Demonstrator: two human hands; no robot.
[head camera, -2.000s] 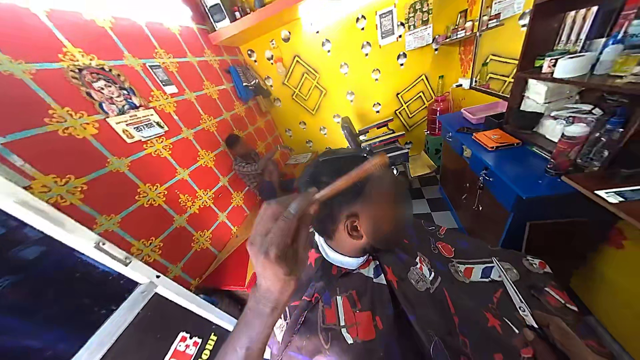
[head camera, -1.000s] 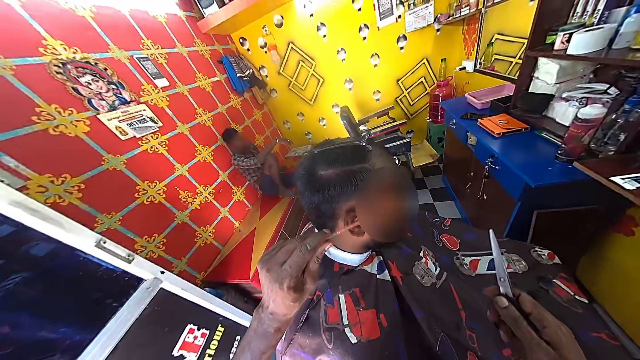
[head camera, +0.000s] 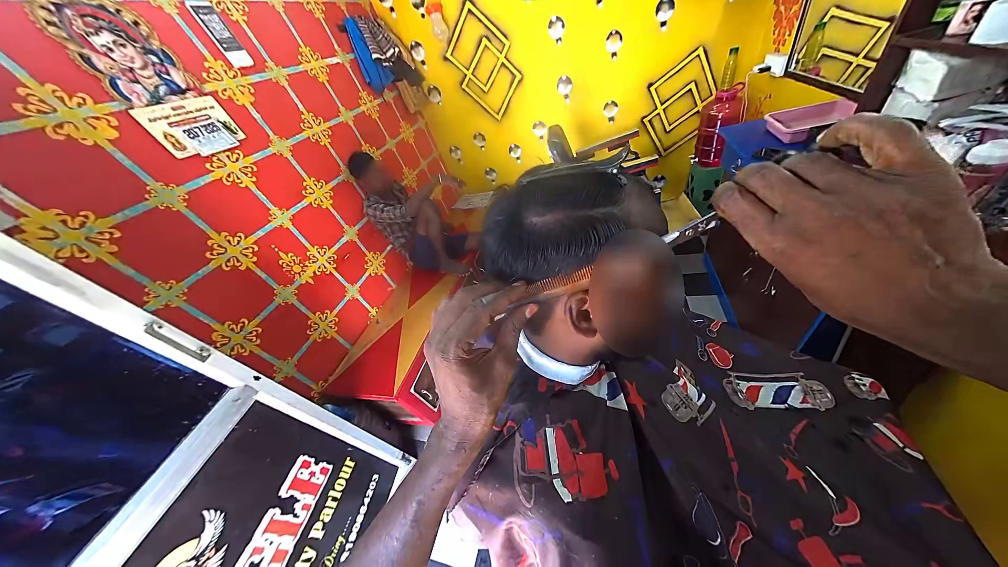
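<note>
A person (head camera: 567, 213) sits in front of me under a dark patterned barber's cape (head camera: 709, 472), a white neck strip (head camera: 551, 364) round the neck. My left hand (head camera: 476, 354) holds an orange-brown comb (head camera: 559, 281) by one end, its teeth against the dark hair just above the ear. My right hand (head camera: 858, 213) is raised to the right of the head, closed round the handles of metal scissors (head camera: 691, 229). The blades point left toward the front of the head; their tips are hidden behind it. A few loose hairs lie on the cape.
Another person (head camera: 405, 209) sits by the red patterned wall on a red and yellow bench (head camera: 378, 354). A blue counter (head camera: 736, 142) with a pink tray (head camera: 809, 120) stands behind my right hand, beside crowded shelves. A metal-framed door (head camera: 236, 394) is at lower left.
My right hand has risen from low over the cape to beside the head with the scissors. My left hand has brought the comb up from near the ear and neck into the side hair.
</note>
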